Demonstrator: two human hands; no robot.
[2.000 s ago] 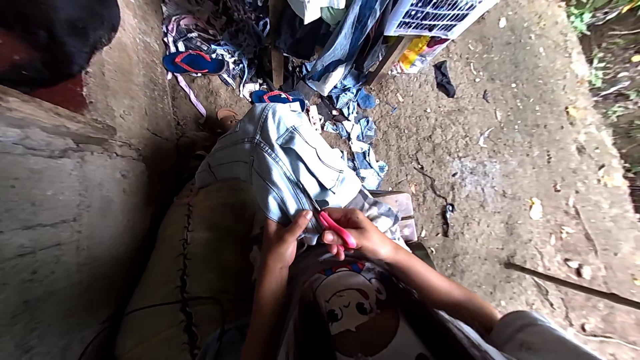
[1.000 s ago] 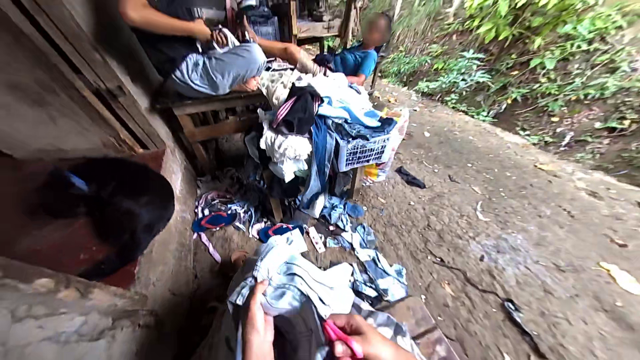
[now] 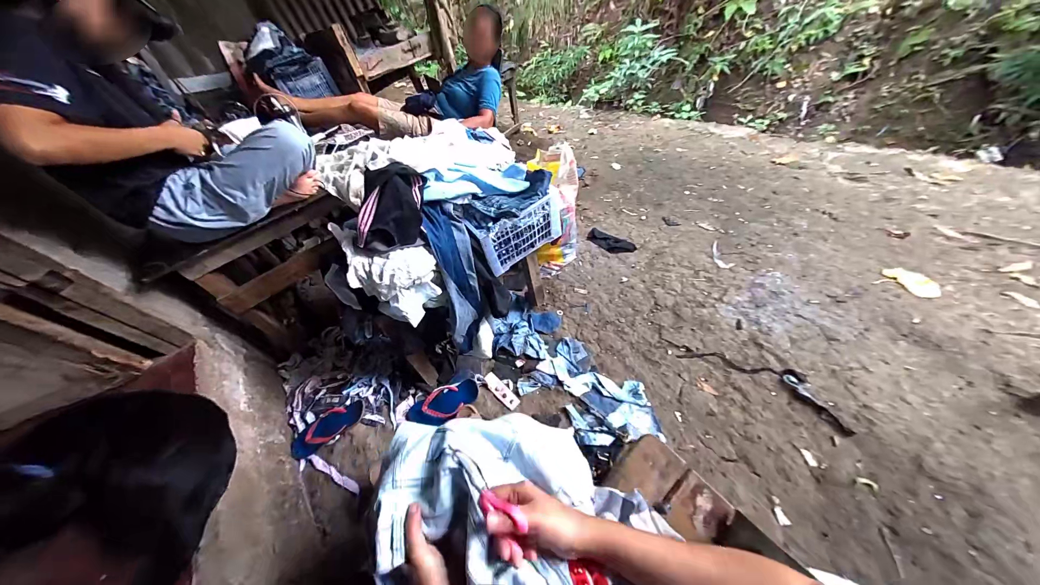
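A light plaid cloth garment (image 3: 520, 451) lies over my lap at the bottom middle of the head view. My right hand (image 3: 540, 520) holds pink-handled scissors (image 3: 505, 512) by the handles, over the cloth; the blades are hard to make out against it. To the left of them, my left hand (image 3: 424, 552) rests on the same cloth with its thumb up, and the frame's lower edge cuts it off. Its other fingers are hidden, so its hold on the cloth is partly unseen.
A wooden bench (image 3: 260, 236) bears heaped clothes and a white plastic basket (image 3: 524, 236). Two people sit beyond, one in black (image 3: 81, 146), one in blue (image 3: 471, 89). Flip-flops (image 3: 443, 402) and denim scraps (image 3: 621, 406) lie on the ground. A dark-haired head (image 3: 114, 479) is close at left.
The view has tilted up from my lap to the bench and the seated people. My right hand still holds the pink scissors over the cloth.
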